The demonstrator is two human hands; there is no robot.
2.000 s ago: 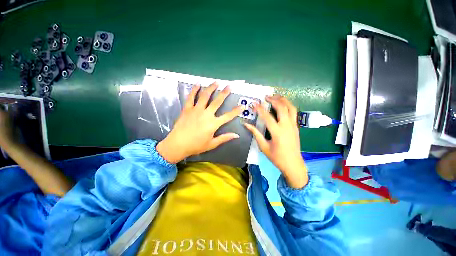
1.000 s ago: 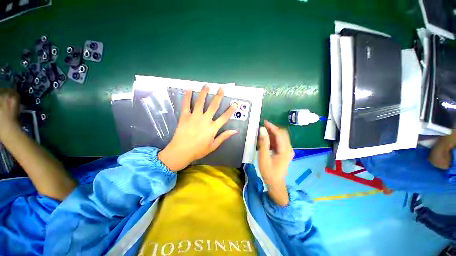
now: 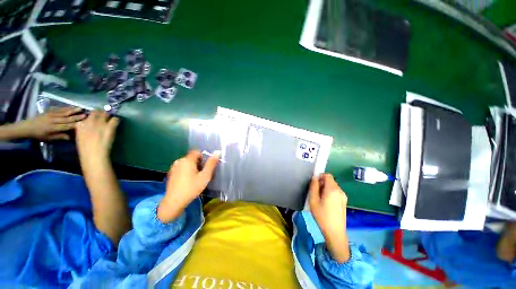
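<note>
A dark grey back panel [image 3: 271,169] lies on a white backing sheet [image 3: 323,148] in front of me. A camera lens piece [image 3: 307,150] sits at the panel's far right corner. Clear film [image 3: 229,161] with bright streaks covers its left part. My left hand [image 3: 189,179] pinches the film or sheet at the left side; which layer is unclear. My right hand [image 3: 325,200] has thumb and fingers closed on the near right corner of the white sheet. The glue bottle [image 3: 370,175] lies to the right.
A loose lens pile [image 3: 127,79] lies at the far left. A panel stack [image 3: 444,163] with white sheets stands at the right. Another panel [image 3: 362,34] lies at the far side. Another person's hands [image 3: 96,127] work at the left. A blue sleeve shows at the lower right.
My left hand has lifted off the panel face and moved to its left part. My right hand has closed at the near right corner. The view has shifted, showing more of the far table.
</note>
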